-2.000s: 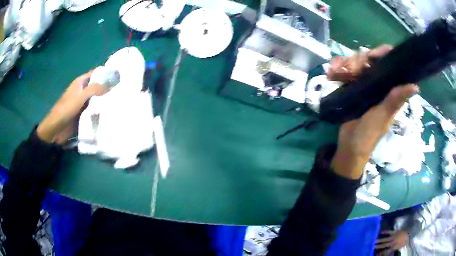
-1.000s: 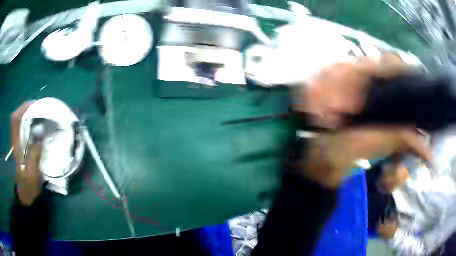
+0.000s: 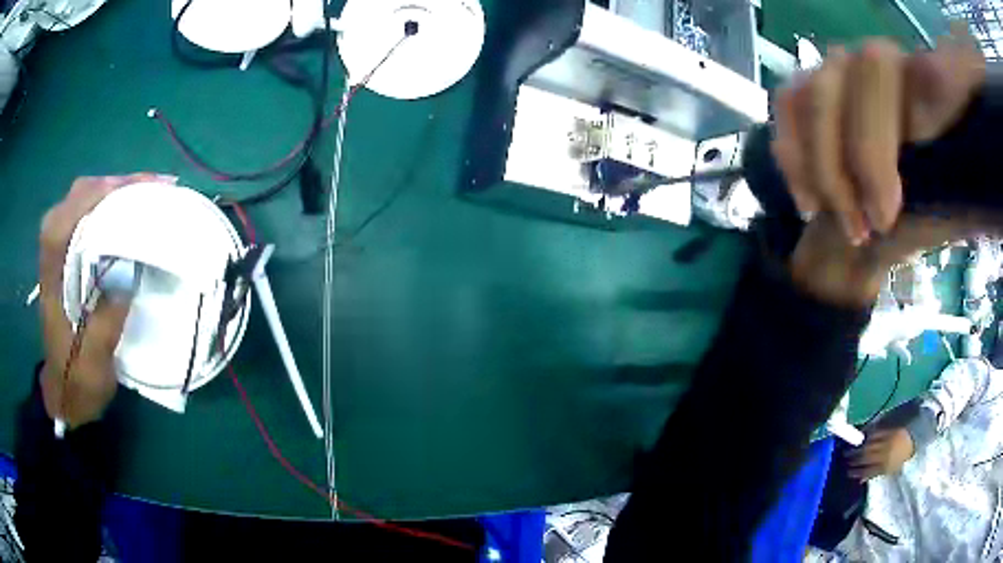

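Note:
My left hand (image 3: 86,346) holds a white camera housing (image 3: 163,330) at the left, its open cup facing up and my thumb inside the rim. Thin wires show in the cup. A white antenna (image 3: 289,346) projects from its right side, and a red lead (image 3: 264,431) runs down past the bench edge. My right hand (image 3: 852,148) grips the black electric screwdriver (image 3: 951,148) at the right. Its thin bit reaches left to the pickup area of the screw feeder (image 3: 550,138); whether a screw is on the tip cannot be seen.
White discs (image 3: 409,61) lie at the back, one with a red and black wire. A black cable (image 3: 312,187) lies between housing and feeder. White parts (image 3: 913,324) are at the right. Another person's hand (image 3: 883,453) shows at lower right. Blue bins (image 3: 794,506) are below the edge.
The housing is turned with its open cup up. The screwdriver bit has moved from over the mat to the feeder. The view has shifted.

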